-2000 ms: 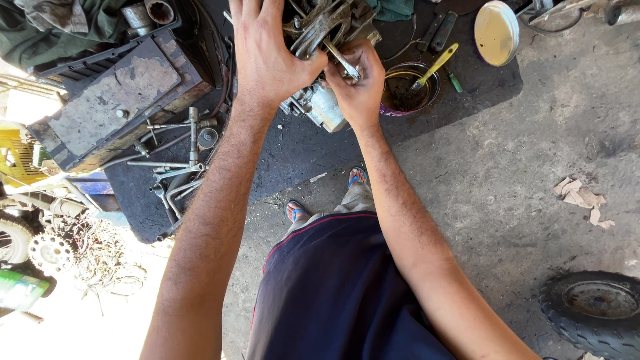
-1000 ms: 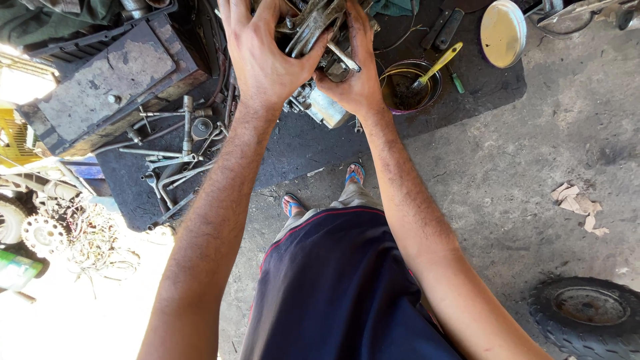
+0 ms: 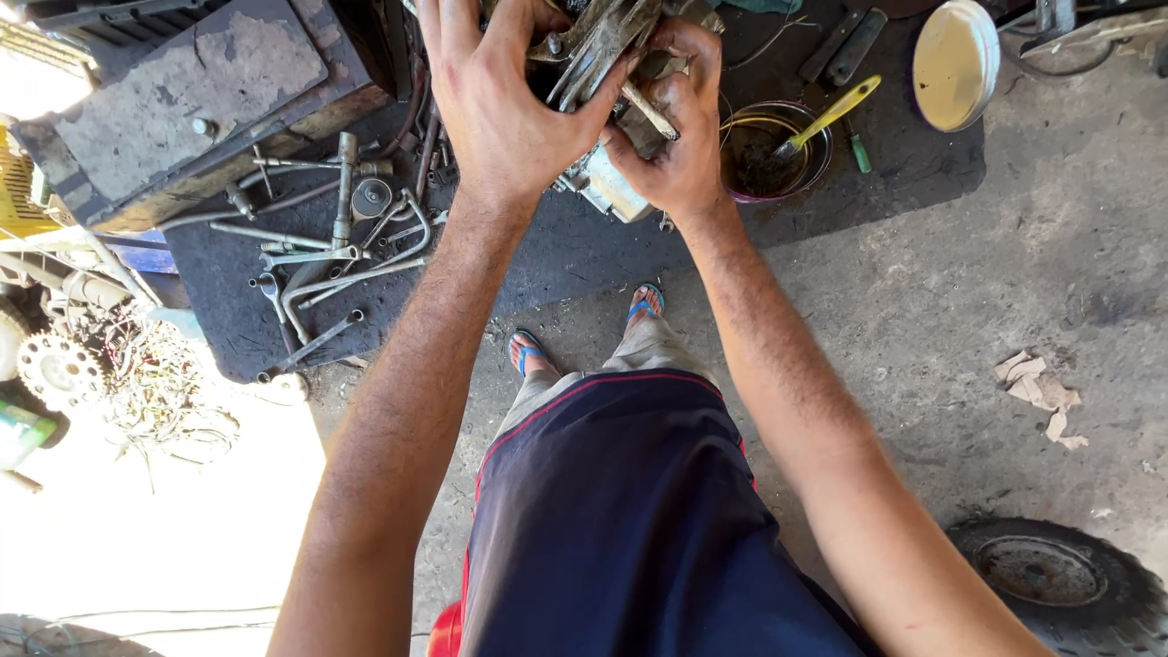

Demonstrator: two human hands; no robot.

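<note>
At the top centre is a greasy metal engine part (image 3: 613, 190) with a pale casing, standing on the dark bench mat. My left hand (image 3: 511, 114) spreads over its left side, with the thumb pressed against a ribbed metal piece (image 3: 593, 57); the upper fingers run out of view. On the right side, my right hand (image 3: 677, 128) curls against the part, its thumb low on the casing. A slim rod-like piece (image 3: 650, 111), dirty at its tip, sticks out beside the right fingers; whether it is held or fixed to the part is unclear.
Wrenches and sockets (image 3: 342, 210) lie left of the part, beside a worn metal box (image 3: 192, 82). To the right stand a tub (image 3: 803, 187) of dark liquid with a yellow-handled brush (image 3: 835, 111), a green-handled tool (image 3: 860, 153) and a round lid (image 3: 990, 64). A tyre (image 3: 1131, 584) lies lower right.
Two seconds ago my right fingers were pinched around a shiny rod; now they are curled against the engine part. My left hand stays on the part's left side.
</note>
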